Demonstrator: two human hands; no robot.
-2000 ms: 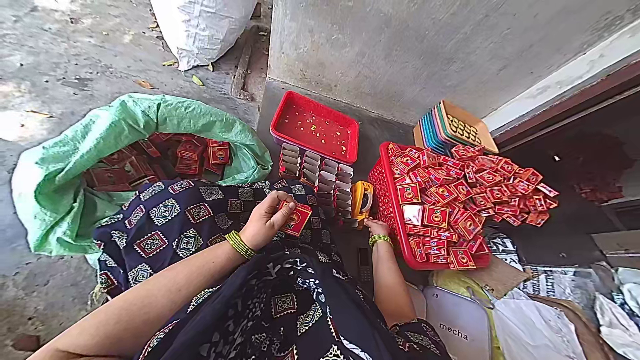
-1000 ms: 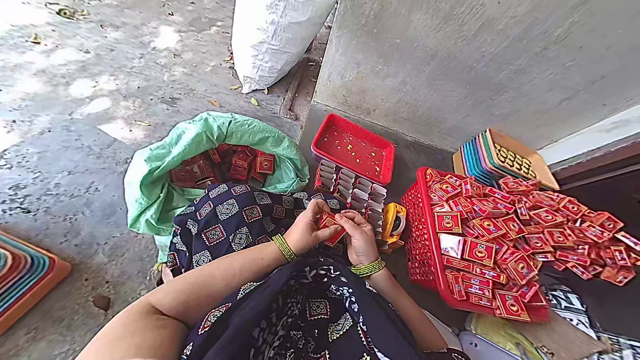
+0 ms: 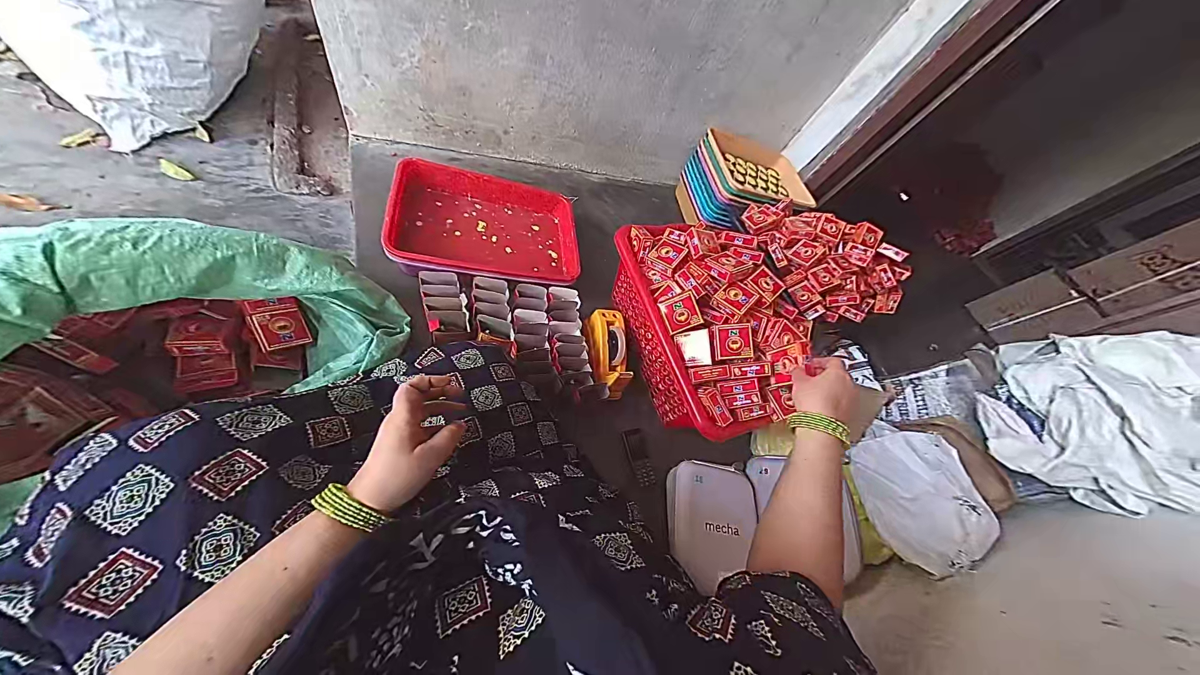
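My left hand [image 3: 408, 441] hovers over the patterned dark cloth on my lap, fingers apart and slightly curled, with nothing in it. Over at the near right corner of a red plastic basket [image 3: 656, 380], my right hand [image 3: 825, 389] has its fingertips at the small red printed boxes [image 3: 736, 300] heaped there; whether it grips one cannot be told. Left of the basket, a yellow tape dispenser [image 3: 607, 352] stands beside rows of upright small open-ended boxes [image 3: 530, 323]. A green woven sack [image 3: 216, 253] at my left holds more red boxes [image 3: 279, 323].
Behind the rows lies a red tray [image 3: 483, 225] with small scattered bits. Stacked coloured trays [image 3: 741, 178] stand by the wall. Near my right arm are a grey case [image 3: 710, 520], a dark mobile phone [image 3: 639, 457] and white plastic bags [image 3: 923, 497]. A white sack [image 3: 141, 61] stands at the upper left.
My hands were together on a red box one second ago; now they are apart. My right hand has moved right to the basket, and my left hand no longer holds a box. The view has shifted.
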